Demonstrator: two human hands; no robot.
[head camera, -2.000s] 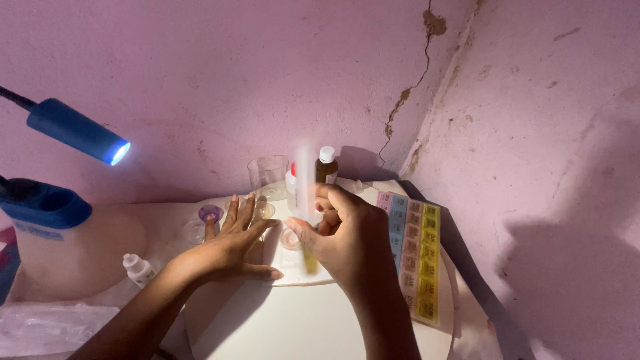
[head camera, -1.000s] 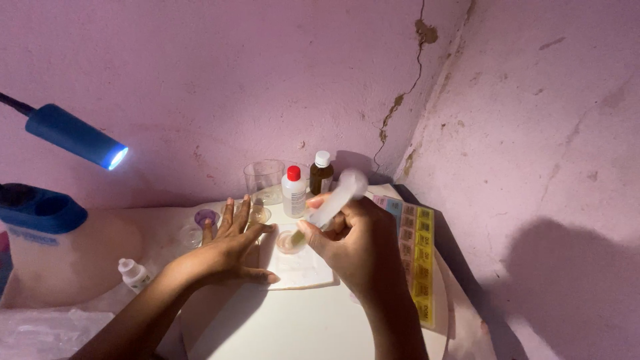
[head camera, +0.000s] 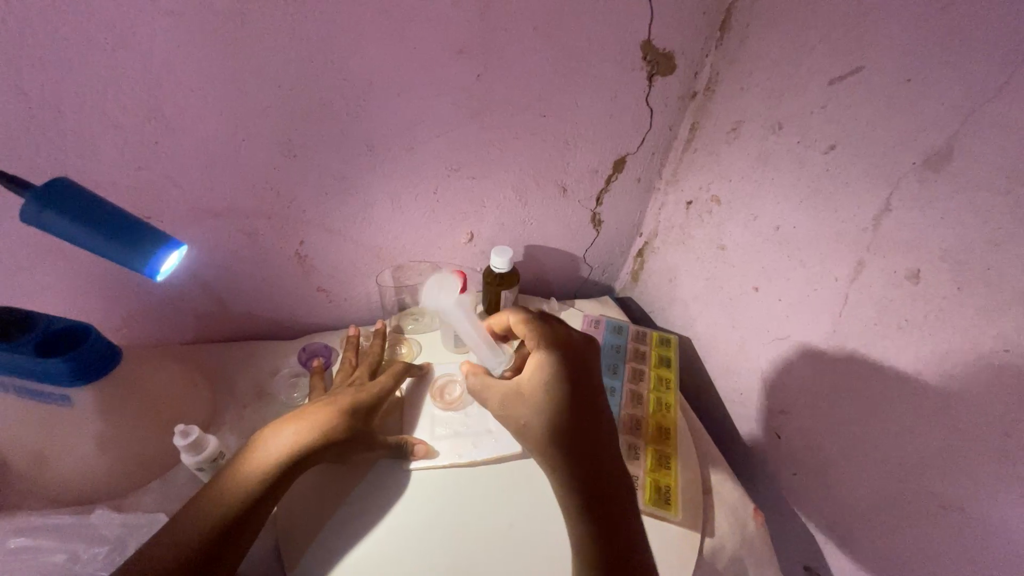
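My right hand (head camera: 544, 376) grips a translucent white plastic tube (head camera: 468, 324) by its lower end; the tube leans up and to the left, its wide end slightly blurred. Just left of those fingertips a small round clear dish with a pinkish look (head camera: 450, 392) rests on a white board (head camera: 472, 436). Fingers spread, my left hand (head camera: 360, 396) lies with its thumb on the board's left edge. Its fingertips are beside a purple cup (head camera: 318, 357) and a small clear dish (head camera: 402, 350). Behind the tube stands a red-capped bottle (head camera: 456, 332), partly hidden.
A clear beaker (head camera: 400, 296) and a brown bottle with a white cap (head camera: 501, 280) stand near the wall. Colored pill organizers (head camera: 660, 432) lie at right. At left are a small white dropper bottle (head camera: 198, 450), clear plastic wrap (head camera: 80, 540), a blue holder (head camera: 56, 348) and a lit blue lamp (head camera: 104, 228).
The tube in my right hand has swung from upright, through a rightward lean, to a leftward lean over the red-capped bottle. My left hand stays spread in about the same place.
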